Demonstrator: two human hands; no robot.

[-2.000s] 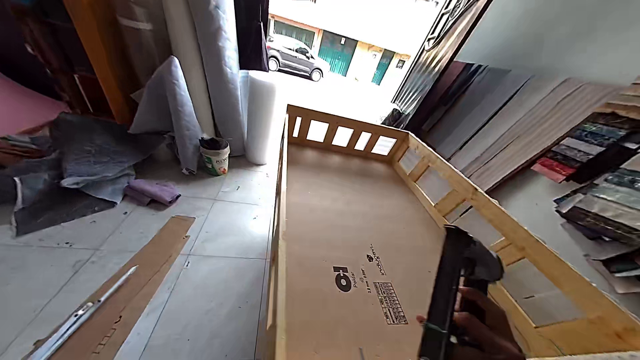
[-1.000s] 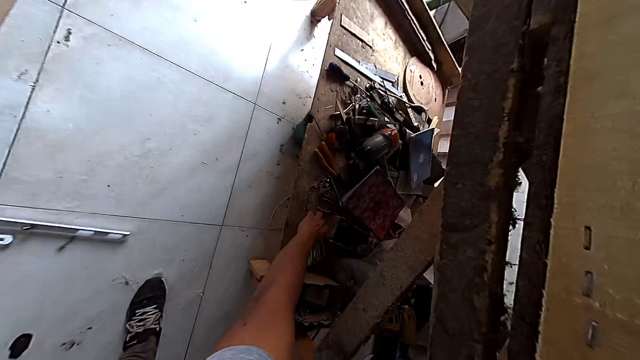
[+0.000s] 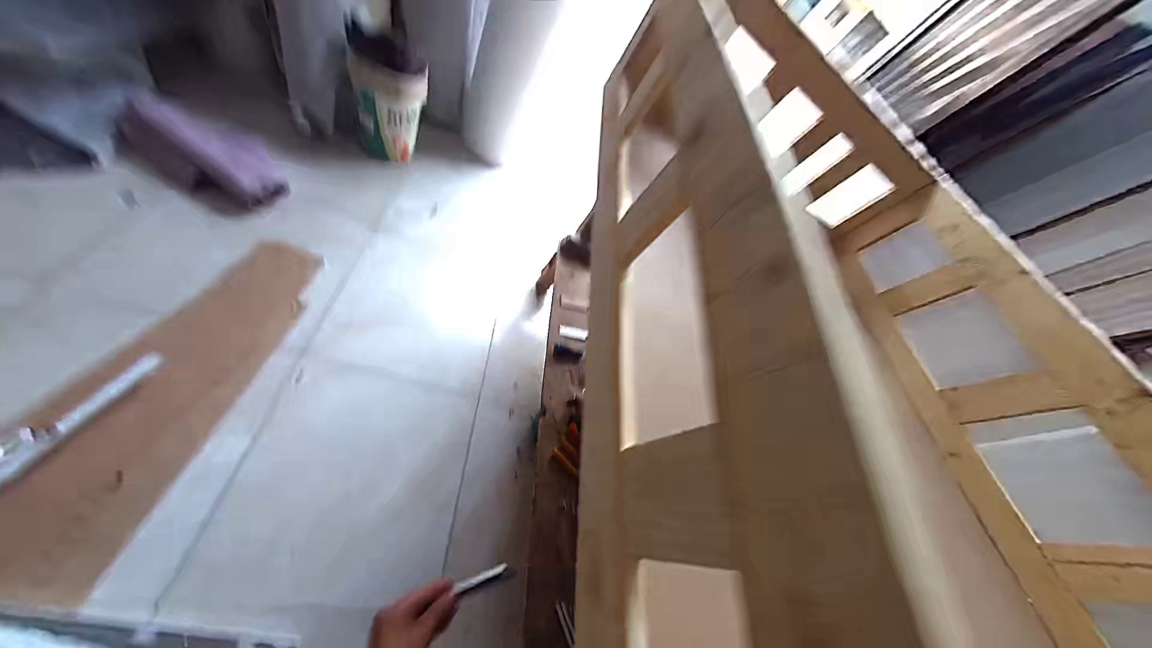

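Note:
At the bottom edge, left of centre, my left hand pinches a short, thin, light grey strip with a dark end; blur hides exactly what it is. The strip points right, toward a low wooden surface with tools, which is mostly hidden behind a wooden frame. This large frame, made of light boards and panels with rectangular openings, stands to the right of the hand. My right hand is out of view.
A long brown board strip lies on the tiled floor with a metal bar on it. Further back are a folded purple cloth and a plastic bucket. Stacked sheets lean at the right.
My left hand, earlier down among the tools, is now away from them with a thin strip in its fingers. The view has swung back toward the frame.

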